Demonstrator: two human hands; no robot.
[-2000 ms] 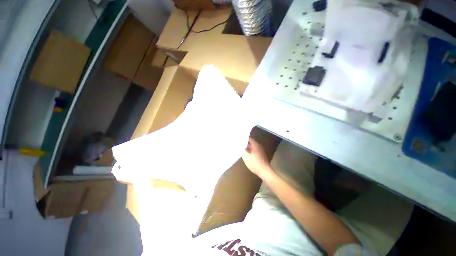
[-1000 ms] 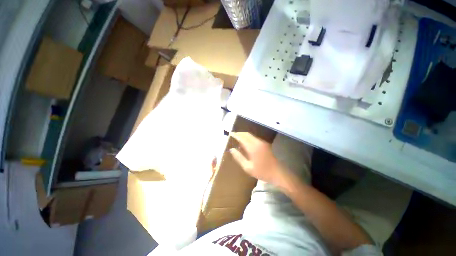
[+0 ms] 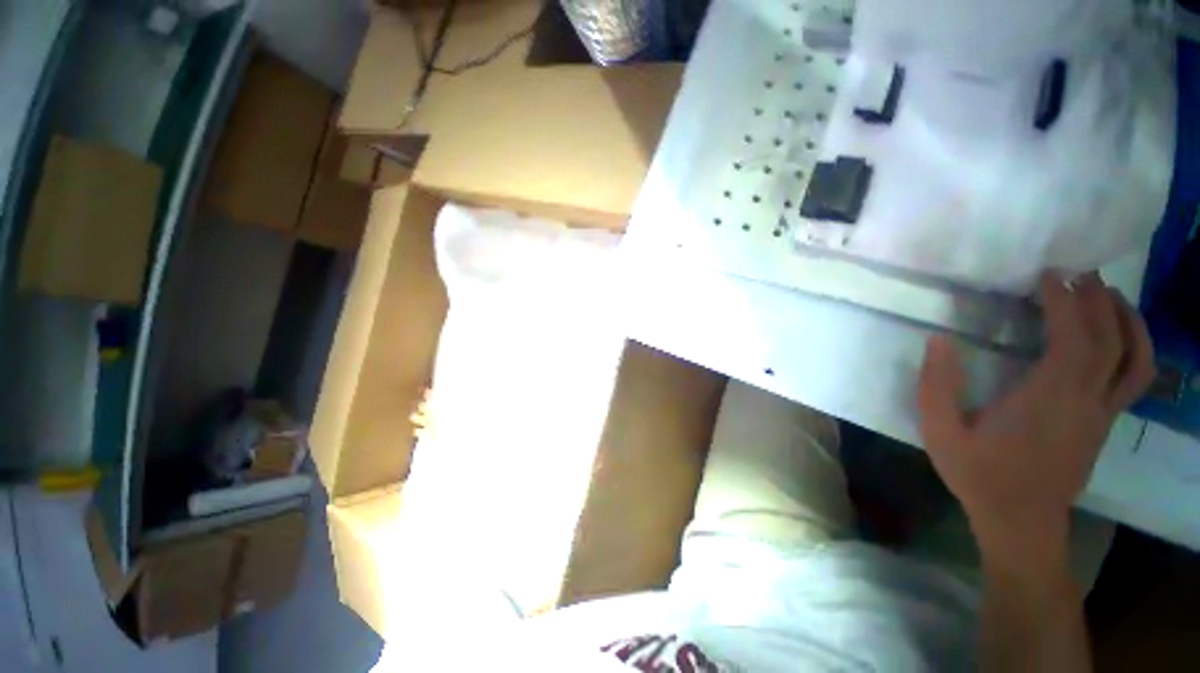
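A white sheet [image 3: 526, 381], strongly overexposed, lies over the open left carton [image 3: 382, 342] and hides what is in it. Small skin-coloured fingertips of my left hand [image 3: 423, 410] show at the sheet's left edge; the rest is hidden or lost in glare. My right hand [image 3: 1033, 388] is over the table's front edge, thumb and fingers apart, fingertips at the front right corner of the fixture. Nothing shows in it. The fixture [image 3: 961, 184] is a whitish cradle with several black blocks, with no distinct shell visible on it.
The perforated plate [image 3: 757, 171] lies under the fixture. A blue mat [image 3: 1171, 283] is at the right edge. A foil duct [image 3: 608, 29] is at the top. Shelving [image 3: 178, 250] with boxes stands left, and another carton [image 3: 224, 572] is on the floor. My legs are under the table edge.
My right hand has moved from the carton's right side to the fixture's front corner. The raised white sheet has come down and lies lower and flatter over the carton.
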